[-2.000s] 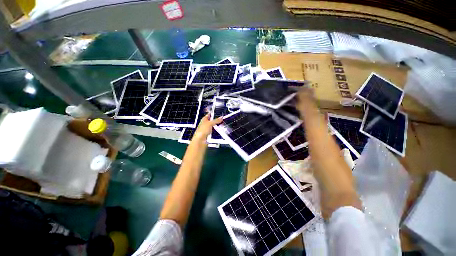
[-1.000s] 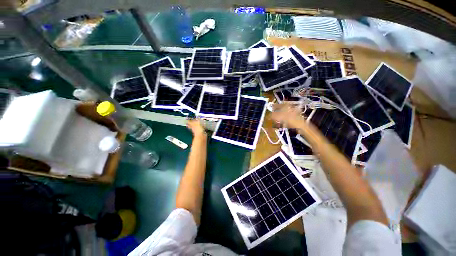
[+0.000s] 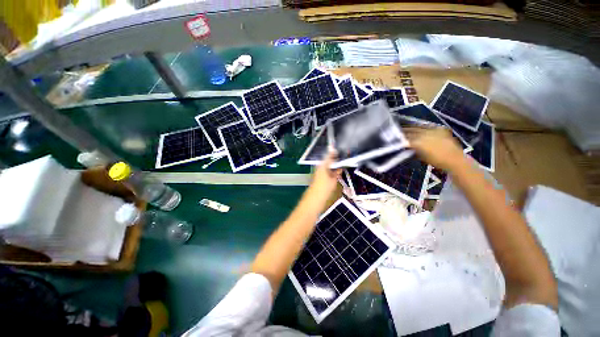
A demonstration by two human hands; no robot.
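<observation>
A solar panel, blurred by motion, is held tilted above the middle of the panel pile. My left hand grips its lower left corner. My right hand is at its right edge; the fingers are blurred. Several framed panels lie spread and overlapping behind it and to its left, with white cables between them. More panels lie at the right on brown cardboard. One panel lies face up nearest me.
A box of white sheets and two plastic bottles stand at left. A small pale strip lies on the green bench. An off-white crumpled lump, white sheets and bubble bags lie at right.
Both hands have come together at a raised panel. Some panels left of centre have moved off the pile, baring more bench there. The view has shifted.
</observation>
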